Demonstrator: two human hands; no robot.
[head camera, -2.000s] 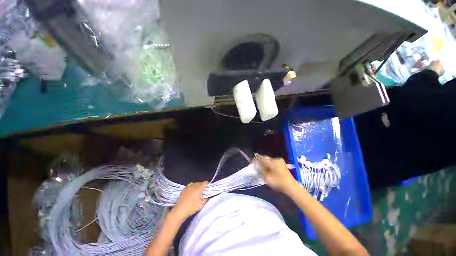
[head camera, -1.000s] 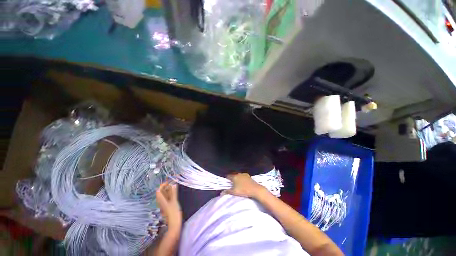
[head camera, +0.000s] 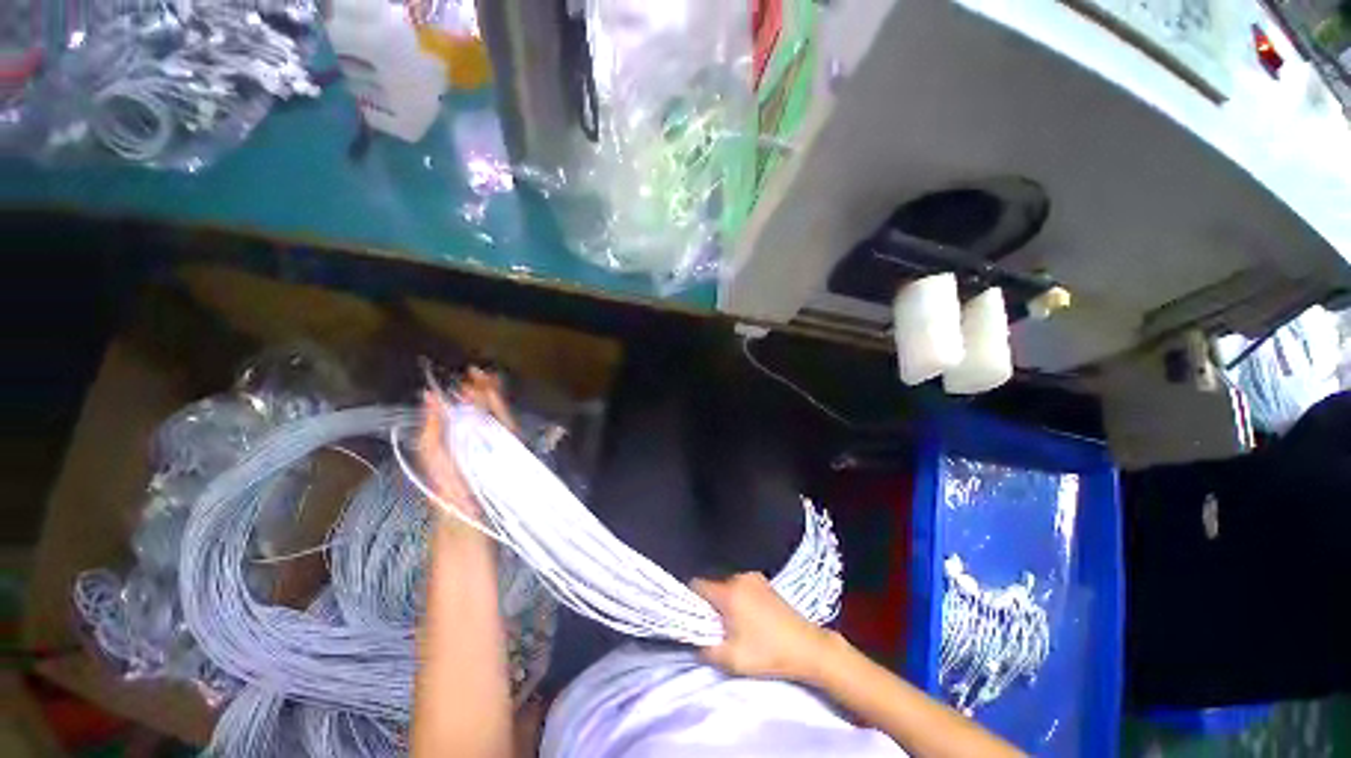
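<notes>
A bundle of white cables (head camera: 571, 541) stretches between my two hands over the lap, its ends fanned at the right. My left hand (head camera: 462, 430) is slightly blurred and grips the bundle's left end at the carton's edge. My right hand (head camera: 756, 629) is closed around the bundle near its fanned ends. One loose cable loops beside my left hand. The brown supply carton (head camera: 111, 496) at the left holds large coils of grey-white cable (head camera: 222, 592).
The winding machine (head camera: 830, 178) with two white posts (head camera: 951, 338) stands ahead right. A blue tray (head camera: 926, 592) holds several coiled cables (head camera: 993, 637). Plastic bags (head camera: 652, 148) lie on the green bench (head camera: 267, 185). A person's dark sleeve (head camera: 1245, 548) is at the right.
My left hand has moved up and taken hold of the bundle's left end, which is lifted away from the coils. My right hand has moved slightly down with the bundle.
</notes>
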